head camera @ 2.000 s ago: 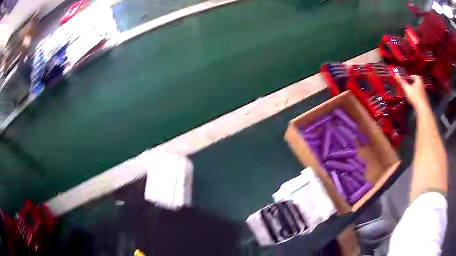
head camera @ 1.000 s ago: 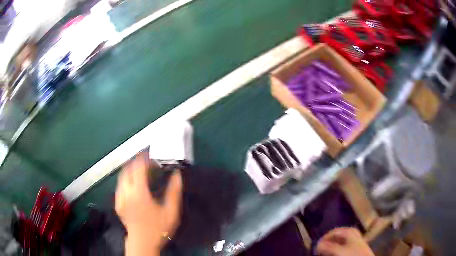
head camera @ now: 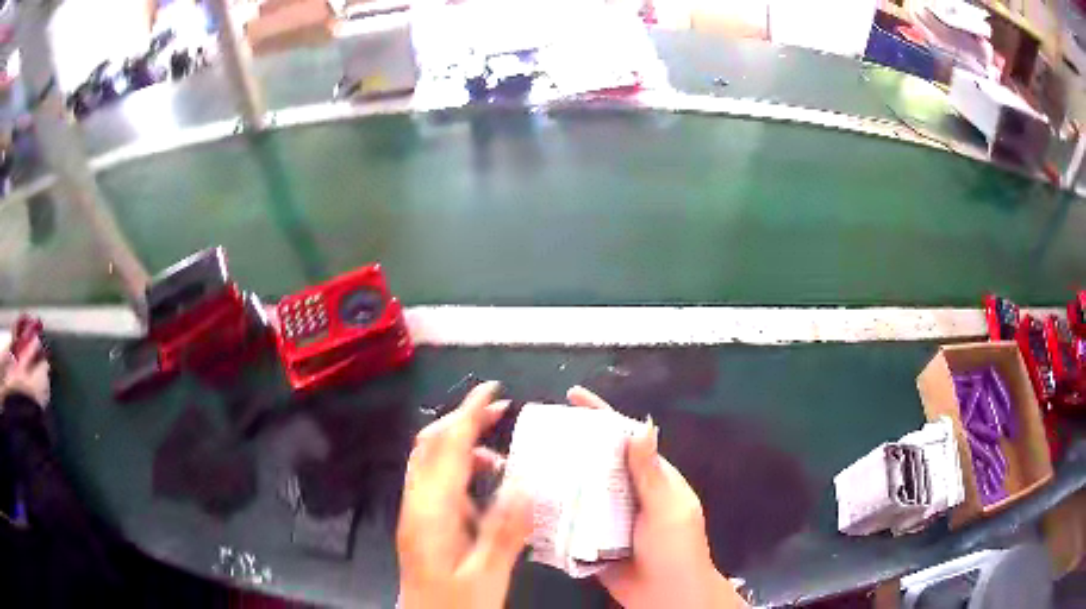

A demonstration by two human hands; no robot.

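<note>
A white wrapped packet point(head camera: 572, 482) is in front of me over the dark patch of the worktop. My right hand point(head camera: 667, 523) grips its right side, thumb near the top right corner. My left hand point(head camera: 459, 512) is at its left side with fingers spread and slightly blurred; some fingertips overlap the packet's lower left. The packet's contents are hidden by the wrapping. Flat black pieces point(head camera: 203, 458) lie on the bench to the left, with a dark plate point(head camera: 322, 532) near the front edge.
Red radios point(head camera: 345, 327) are stacked at left beside black-fronted ones point(head camera: 191, 297). A pale rail point(head camera: 691, 325) borders the green conveyor point(head camera: 667, 214). At right are an open white packet point(head camera: 875, 490), a carton point(head camera: 1030, 446) of purple cells and more radios. Another person's hand point(head camera: 24, 369) shows far left.
The view has swung left. The white packet has gone from beside the rail into my hands. My right hand, earlier at the red radios and then low at right, now grips it.
</note>
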